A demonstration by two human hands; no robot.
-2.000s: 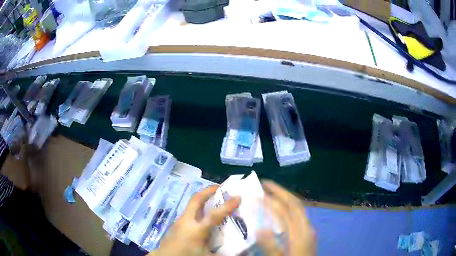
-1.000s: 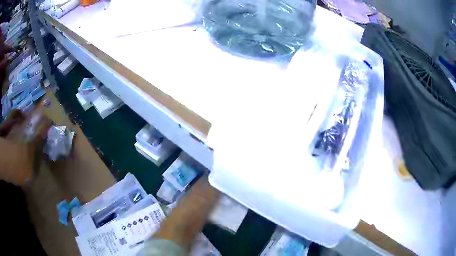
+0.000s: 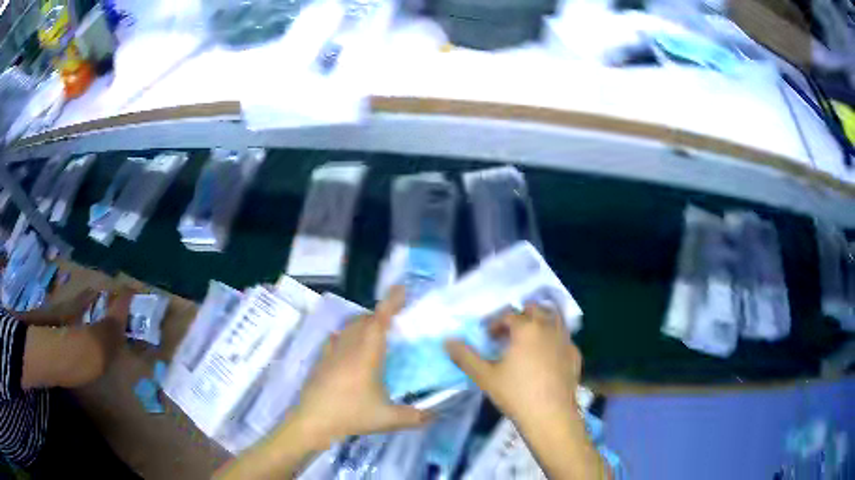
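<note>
A long whitish plastic tray point(image 3: 502, 281) lies slanted in front of me, with light blue sachets point(image 3: 417, 364) at its left end. My left hand point(image 3: 352, 380) holds the tray's left end, fingers spread around it. My right hand point(image 3: 530, 361) is at its right part, thumb near the sachets and fingers on the tray. Both hands are blurred. White printed cartons point(image 3: 234, 361) lie in a pile to the left of my left hand. More trays lie below my hands, partly hidden.
The green conveyor belt point(image 3: 609, 272) carries trays, such as the one at centre left point(image 3: 326, 220). A raised white shelf point(image 3: 525, 70) runs behind it. Another person's arm point(image 3: 66, 352) is at the left over a brown board. A blue-violet mat point(image 3: 722, 431) with blurred sachets is at the right.
My view swung left over a white bin on the shelf, then back. Two seconds ago my hands held a white item lower down; now they hold a tray with blue sachets. Another tray shows on the belt.
</note>
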